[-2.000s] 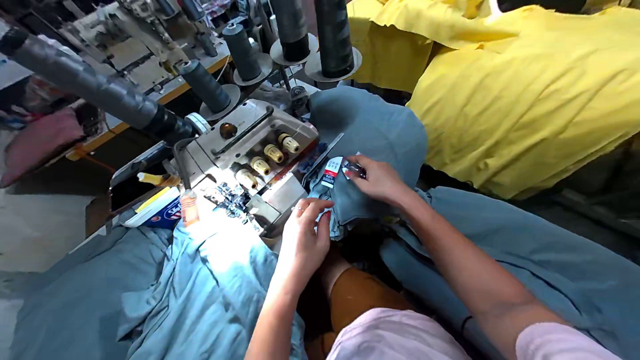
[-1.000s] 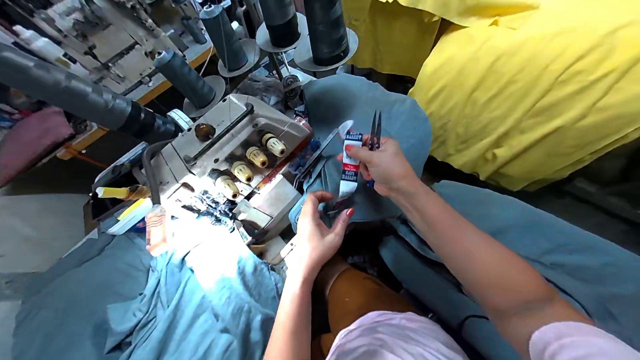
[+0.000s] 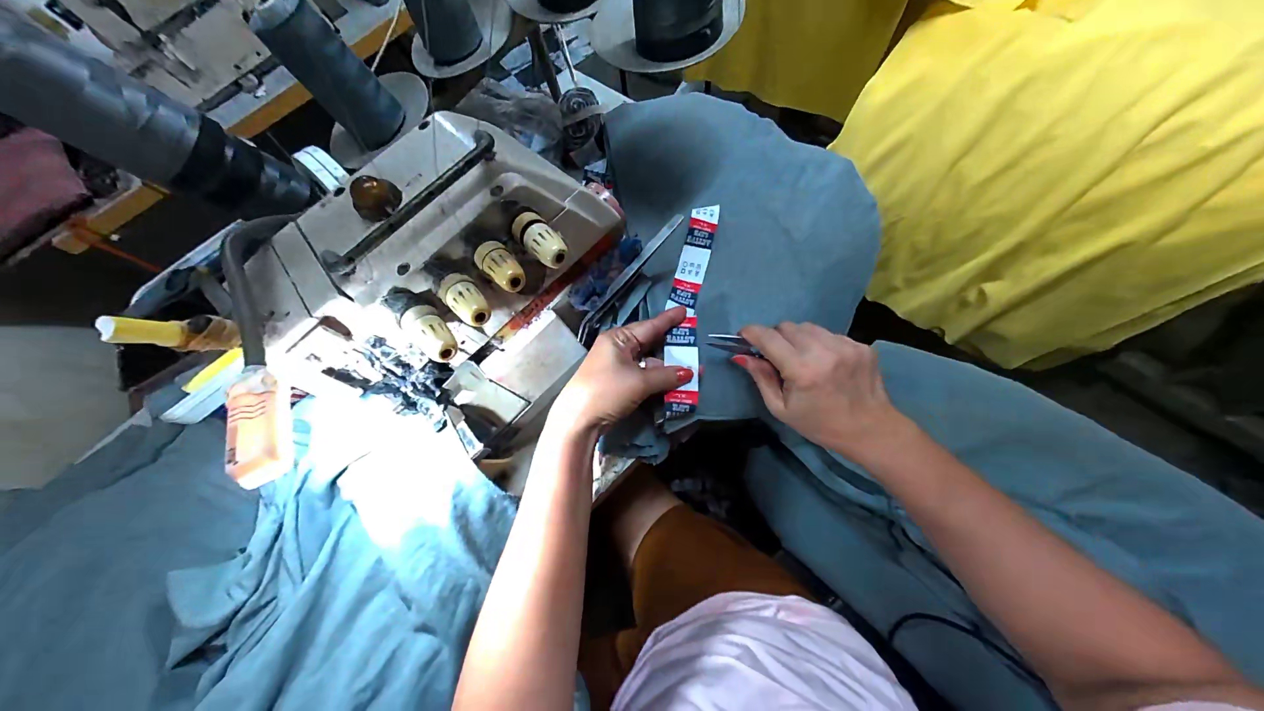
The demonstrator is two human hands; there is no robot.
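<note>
A strip of woven garment labels [image 3: 693, 262], red, white and dark blue, lies lengthwise over blue-grey fabric [image 3: 760, 188] right of the serger sewing machine [image 3: 444, 247]. My left hand [image 3: 622, 370] pinches the strip near its lower end between thumb and index finger. Just right of the strip, my right hand [image 3: 820, 380] grips small metal thread snips [image 3: 734, 345], whose tips point left at the labels. Most of the snips is hidden in my fingers. Light blue fabric [image 3: 346, 553] hangs below the machine's lit needle area.
Large thread cones [image 3: 331, 74] stand behind the machine. An orange-tinted plastic bottle [image 3: 259, 427] is at its left side. Yellow fabric [image 3: 1066, 178] is heaped at the upper right, and more blue-grey fabric [image 3: 1066, 484] spreads along the right. A long metal tool [image 3: 637, 272] lies beside the machine.
The label strip, held up between both hands a second ago, now lies stretched over the fabric. My right hand has lowered, and the snips that pointed up now point left.
</note>
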